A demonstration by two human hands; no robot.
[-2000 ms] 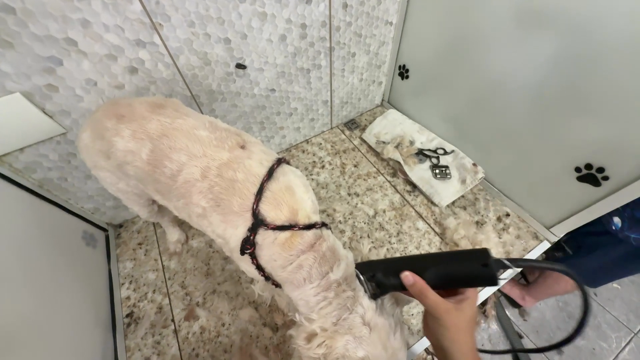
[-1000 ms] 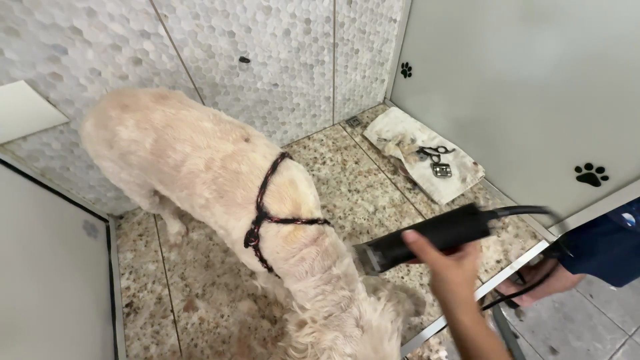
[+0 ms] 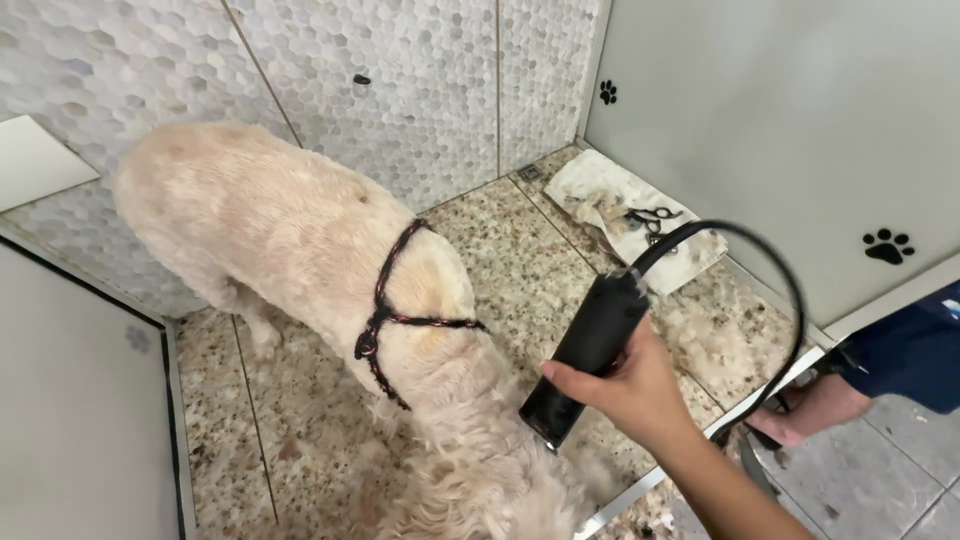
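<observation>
My right hand grips a black corded electric clipper, held at a slant with its cord end up and its head down beside the dog's neck. Whether the blade touches the coat cannot be told. The cream-coloured dog stands with its rump at the upper left and its head toward the bottom of the view. Its back is clipped short, while the fur on its neck and head is longer and wavy. A black and red braided cord harness runs around its shoulders. My left hand is out of view.
Scissors and clumps of hair lie on a white towel on the speckled stone surface. Loose fur lies nearby. Grey panels and a mosaic wall stand around. Another person's leg shows beyond the metal edge.
My right hand has tilted the clipper from nearly level to steeply slanted, head down. The cord now arches up above it. The dog stands much as before.
</observation>
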